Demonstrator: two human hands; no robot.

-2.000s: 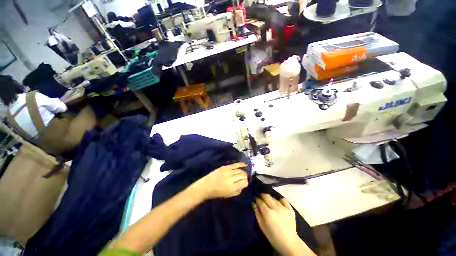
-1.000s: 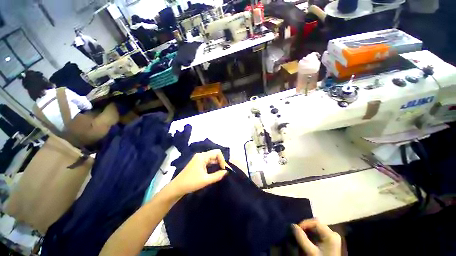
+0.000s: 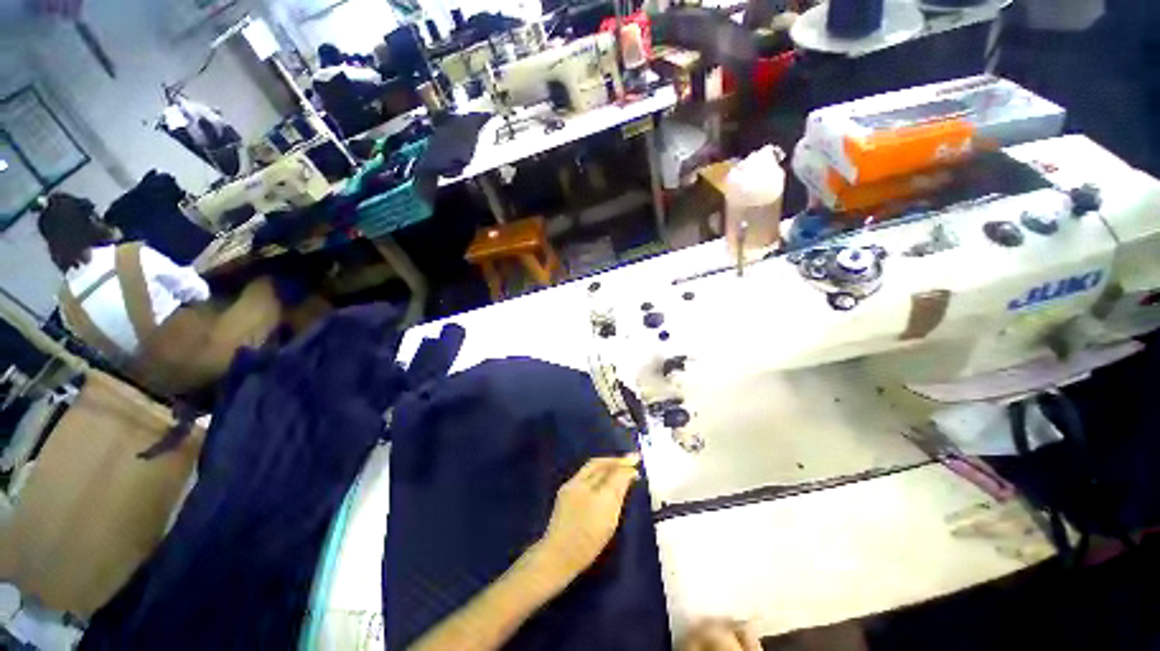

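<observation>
A dark navy garment piece (image 3: pixel 490 445) lies flat on the white table, its right edge running up to the needle area of the white JUKI sewing machine (image 3: pixel 1005 274). My left hand (image 3: pixel 589 511) is on the cloth near that edge, just below the needle area, its fingertips pinched together at the edge. My right hand (image 3: pixel 720 635) is at the bottom edge of the picture and mostly cut off; what its fingers do cannot be told. The needle and presser foot are too blurred to make out.
A larger navy garment pile (image 3: pixel 286 445) hangs off the left table edge beside a brown board (image 3: pixel 96 496). Pinkish-red snips (image 3: pixel 977 477) lie right of the bed. A thread cone (image 3: pixel 754 204) and orange-white boxes (image 3: pixel 890 153) stand behind the head. A person (image 3: pixel 127 299) sits at far left.
The cloth has moved from in front of the machine up to the needle area and lies flatter. My left hand has moved right and down; my right hand has moved down and left, mostly out of the picture.
</observation>
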